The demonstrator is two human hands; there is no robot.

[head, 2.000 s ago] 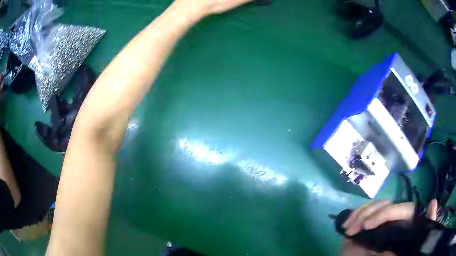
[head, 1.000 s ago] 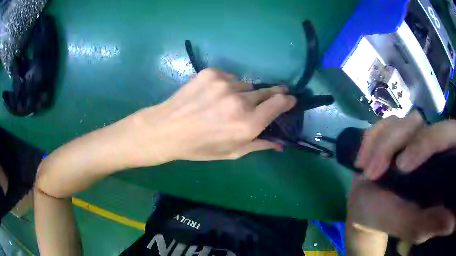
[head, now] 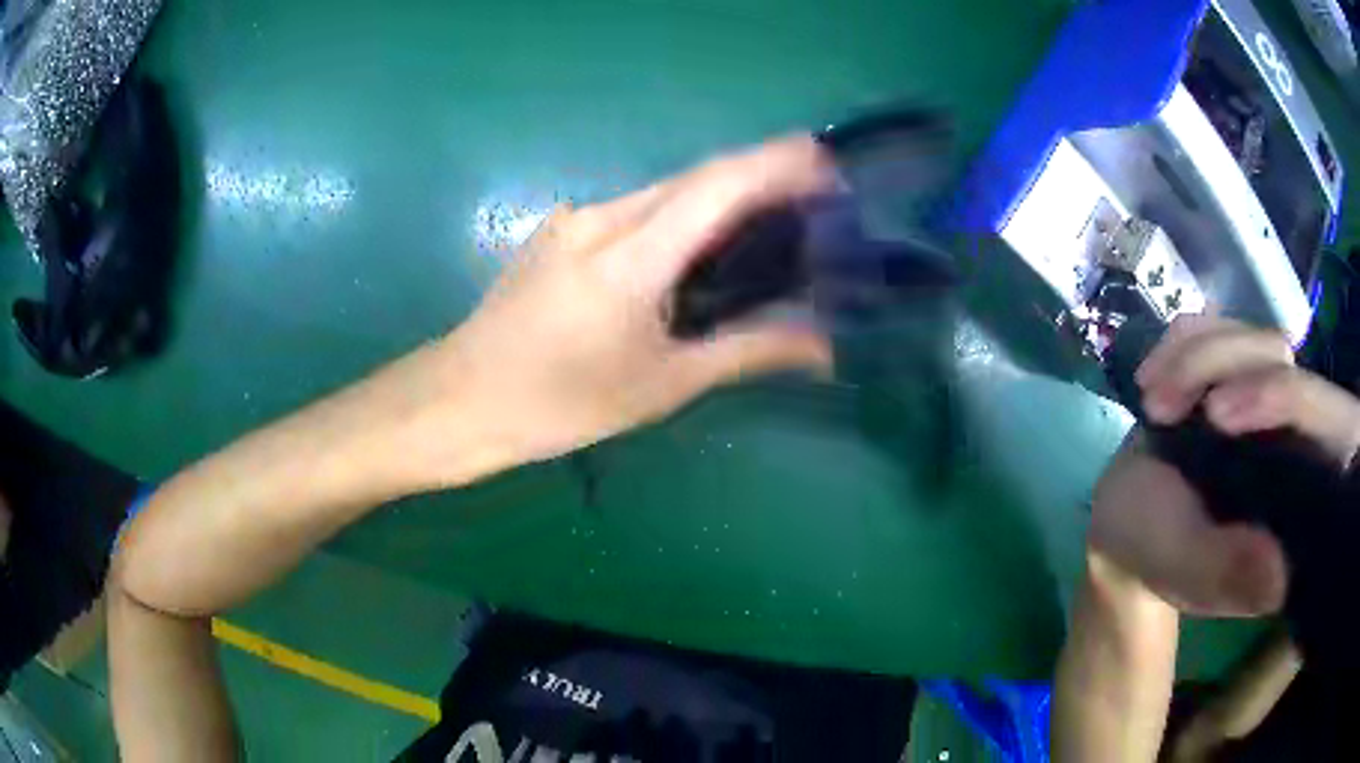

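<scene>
My left hand (head: 597, 321) holds a black clip with its curved bracket (head: 895, 268) over the middle of the green bench. The part is motion-blurred, so its exact pose is hard to tell. My right hand (head: 1216, 432) is closed around the thick black electric screwdriver (head: 1283, 492) at the right. The screwdriver's front end is at the low front of the blue and white screw feeder (head: 1104, 90), by its pick-up point. The bit's tip cannot be made out.
A clear bag of small silver-grey metal parts (head: 67, 112) lies at the upper left. A dark lump of black molded parts (head: 112, 239) is beside it. The green bench (head: 492, 75) has a curved-looking near edge, with a yellow floor line (head: 321, 671) beyond it. A dark sleeve or garment shows at the left.
The black part in my left hand has turned and is now blurred, away from the screwdriver. My right hand has moved the screwdriver's front end from beside the part up to the feeder's front.
</scene>
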